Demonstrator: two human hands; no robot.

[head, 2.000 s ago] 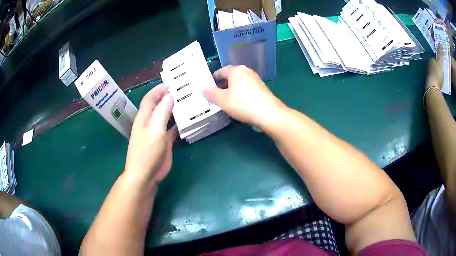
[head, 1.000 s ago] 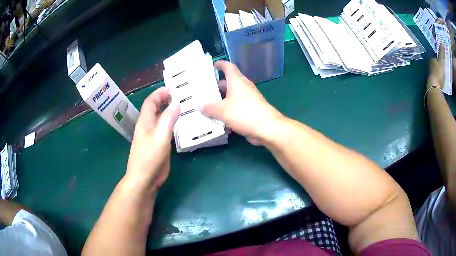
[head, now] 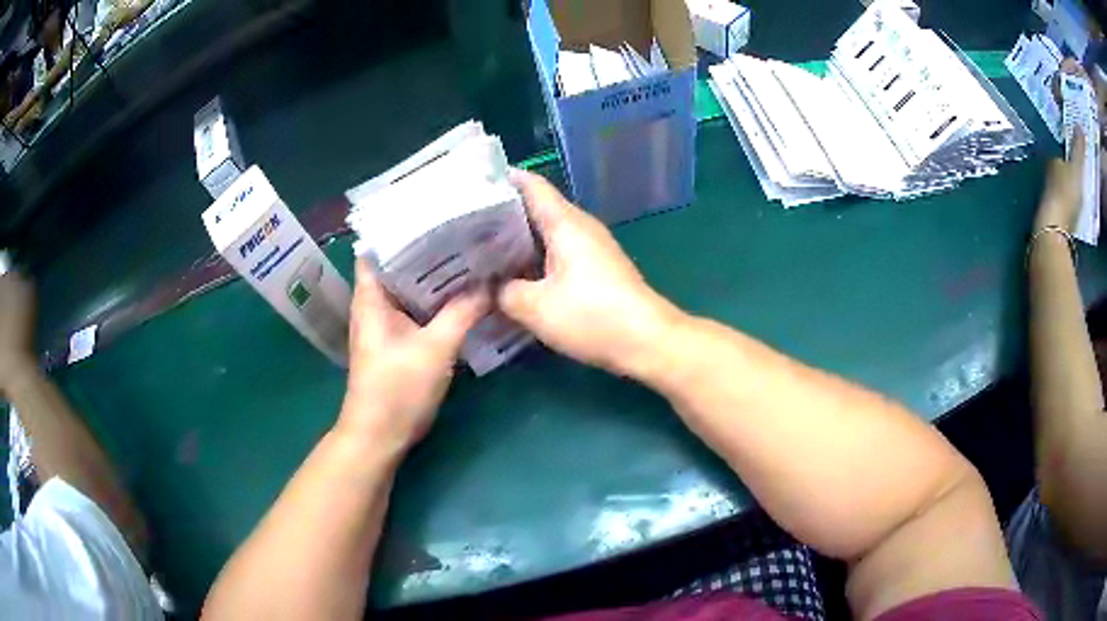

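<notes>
A thick stack of white flattened cartons [head: 443, 224] with short dark marks is held above the green bench in the middle. My left hand [head: 407, 352] grips its left side and lower edge, thumb on the front. My right hand [head: 583, 273] grips its right side, thumb also on the front. The far edges of the stack are tilted up and slightly uneven. An upright white product box [head: 285, 267] with a small green picture stands just left of the stack. The undersides of the stack and some fingertips are hidden.
An open light-blue holding box [head: 628, 146] with white papers inside stands behind my right hand. A loose pile of carton blanks [head: 874, 115] lies to the right. Small cartons [head: 216, 146] lie on the dark belt. Neighbours' arms [head: 1068, 328] show on both sides.
The stack has been tilted up and its front bent between my hands; my left thumb has moved onto its lower front. A neighbour's arm has come in at the left. Belt cartons have shifted right.
</notes>
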